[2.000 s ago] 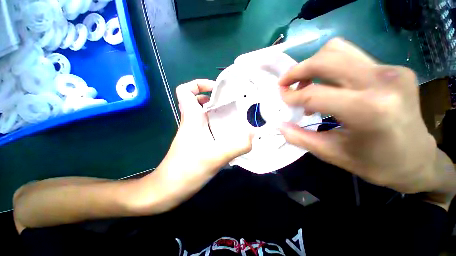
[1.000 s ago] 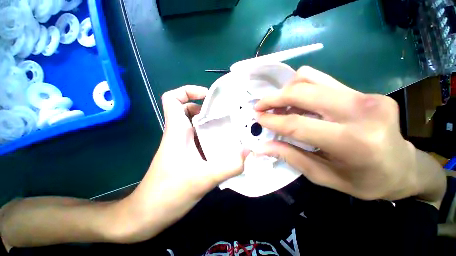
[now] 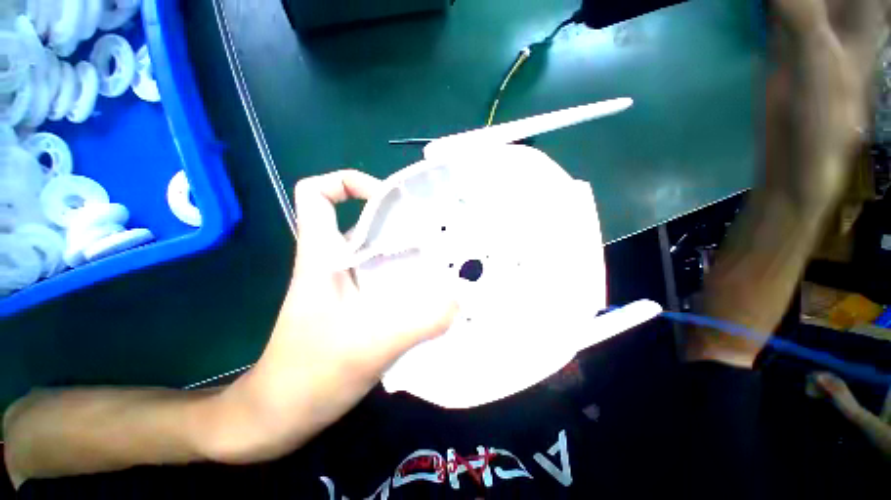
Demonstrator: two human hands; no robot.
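Note:
My left hand (image 3: 366, 303) holds the round white plastic housing (image 3: 537, 244) by its left side, with the thumb on its face near the dark centre hole. Two long prongs point right from the housing. A blue wire (image 3: 782, 344) runs right from beside the lower prong. My right hand (image 3: 830, 39) is off the housing, at the top right, blurred and cut off by the frame edge; whether it holds anything cannot be seen.
A blue tray (image 3: 217, 210) with many white rings (image 3: 73, 200) is on the left. A dark box (image 3: 366, 12) and a black tool body (image 3: 625, 10) are at the top. A thin shaft (image 3: 405, 143) lies behind the housing. Another person's hand (image 3: 850, 400) shows at the lower right.
My right hand has left the housing and moved up and right. The housing, in my left hand, has shifted slightly left and down; its face and lower prong are now uncovered.

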